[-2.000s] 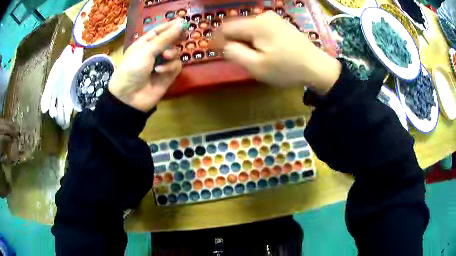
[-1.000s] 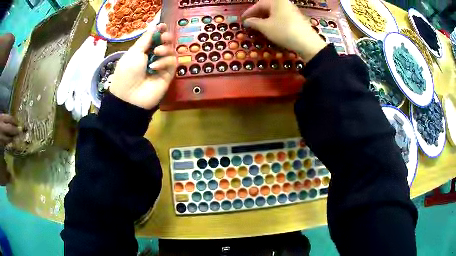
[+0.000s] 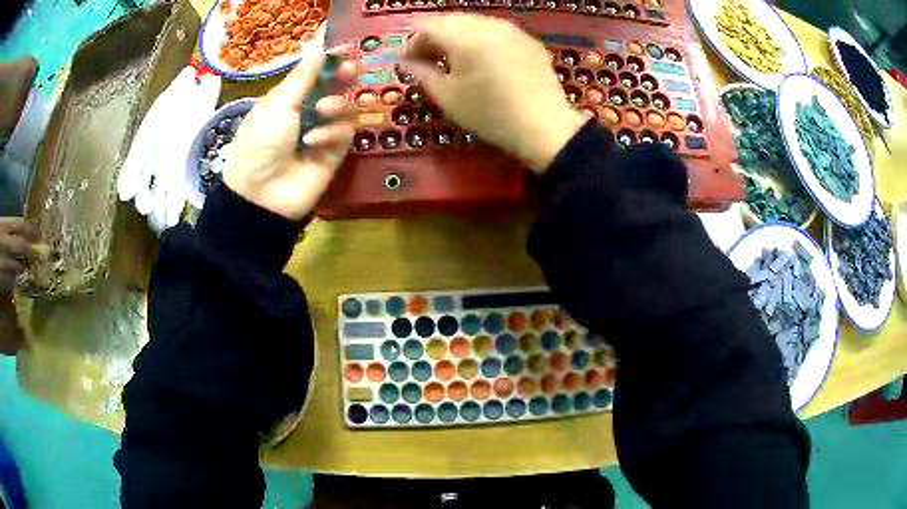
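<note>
The red mould (image 3: 448, 186) lies at the top centre, its round cavities partly filled with orange, green and other pieces. My left hand (image 3: 288, 144) is palm up at its left edge, with dark green pieces (image 3: 316, 104) in the palm and fingers. My right hand (image 3: 487, 84) is palm down over the upper left part of the key field, fingertips bent down at the cavities; whether they pinch a piece is blurred. The sample keyboard (image 3: 477, 363) with multicoloured round keys lies nearer my body, its right end hidden by my right sleeve.
An orange-piece plate (image 3: 269, 35), white gloves (image 3: 169, 149), a bowl of discs (image 3: 214, 149) and a long brown tray (image 3: 94, 149) are at left. At right are plates of yellow (image 3: 744, 35), teal (image 3: 823, 149) and slate pieces (image 3: 786, 288). Another person's hand (image 3: 18, 254) touches the tray.
The view has shifted, bringing more of the mould and the slate plate into sight. My right hand has moved left along the key field since one second ago. My left hand stays at the mould's left edge.
</note>
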